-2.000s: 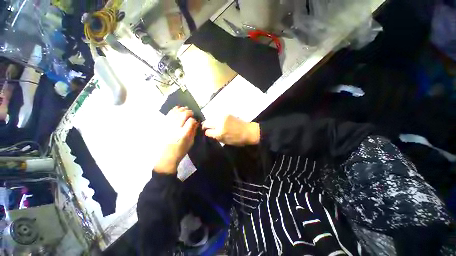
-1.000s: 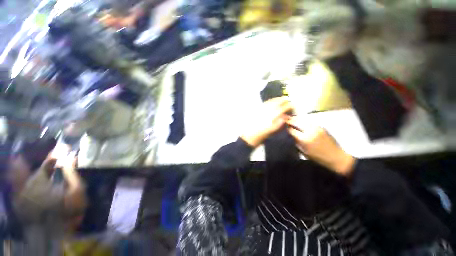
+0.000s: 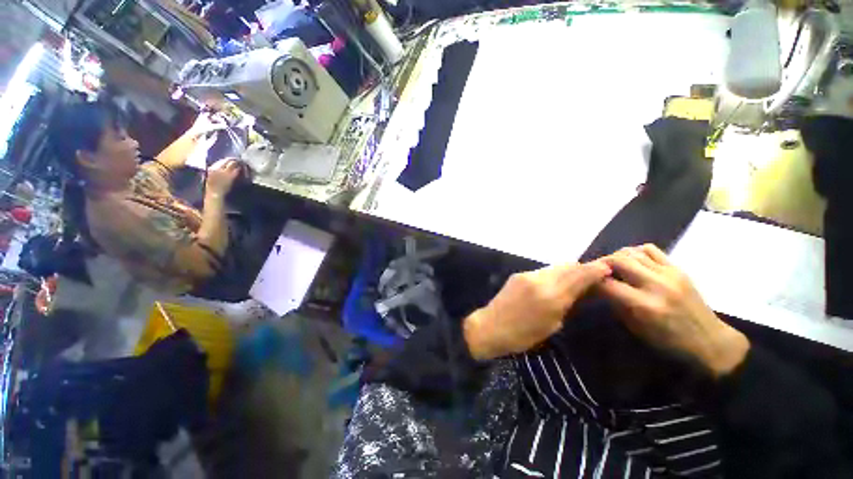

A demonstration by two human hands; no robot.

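A long black fabric piece runs from the needle area at the upper right, over the white table's front edge, to my hands. My left hand and my right hand meet at the table's front edge, fingertips close together, both pinching the black piece. Its lower part hangs over my lap and is hard to tell from my dark clothes. A black scalloped-edge piece lies flat on the left part of the table. Another black piece lies at the right picture edge.
A person sits at another sewing machine to the left. A blue bin with pale scraps stands below the table edge. A white box and a yellow container are at lower left. A white rounded bar is at upper right.
The view has swung left, bringing the other person into sight. My hands have moved back from the needle along the black piece to the table's front edge; more of the piece shows.
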